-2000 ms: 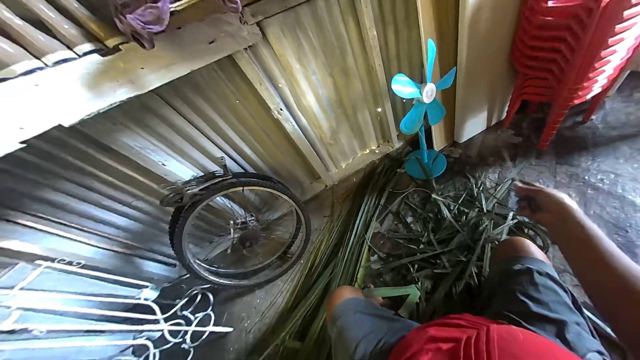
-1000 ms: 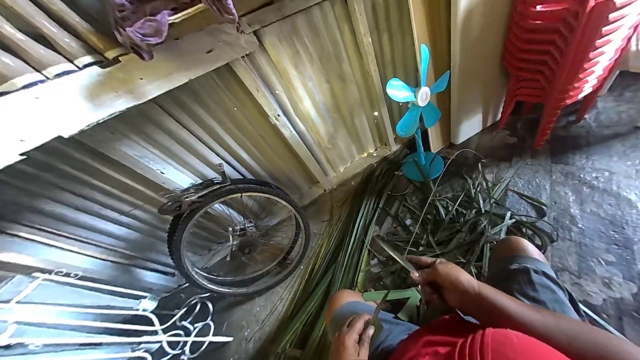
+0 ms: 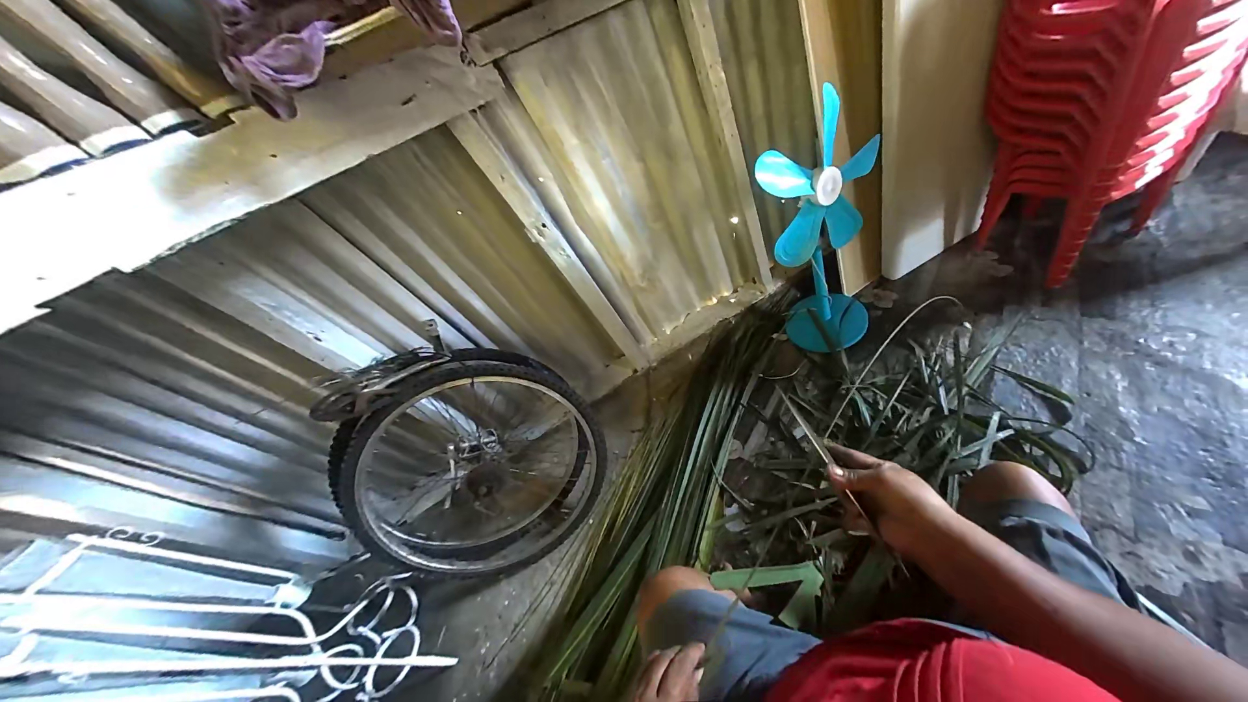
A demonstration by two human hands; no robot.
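Observation:
My right hand [image 3: 882, 497] is closed on a knife [image 3: 806, 429], whose narrow blade points up and left over a heap of cut leaf strips [image 3: 936, 409]. Low in the view, my left hand [image 3: 673, 673] rests by my left thigh; a thin leaf strip [image 3: 726, 624] rises beside it, and whether the fingers grip it cannot be told. Long green palm leaves [image 3: 682, 468] lie in a bundle left of the heap. A folded green piece [image 3: 780, 580] lies between my knees.
A blue fan [image 3: 827, 322] stands at the wall behind the heap. Bicycle wheels [image 3: 468, 468] lean on the corrugated metal wall, with a white metal frame [image 3: 195, 624] at lower left. Stacked red plastic chairs [image 3: 1082, 127] stand at upper right.
My right hand has come in from the far right side of the leaf heap, and the knife now shows in it. My left hand has come into view and since moved lower.

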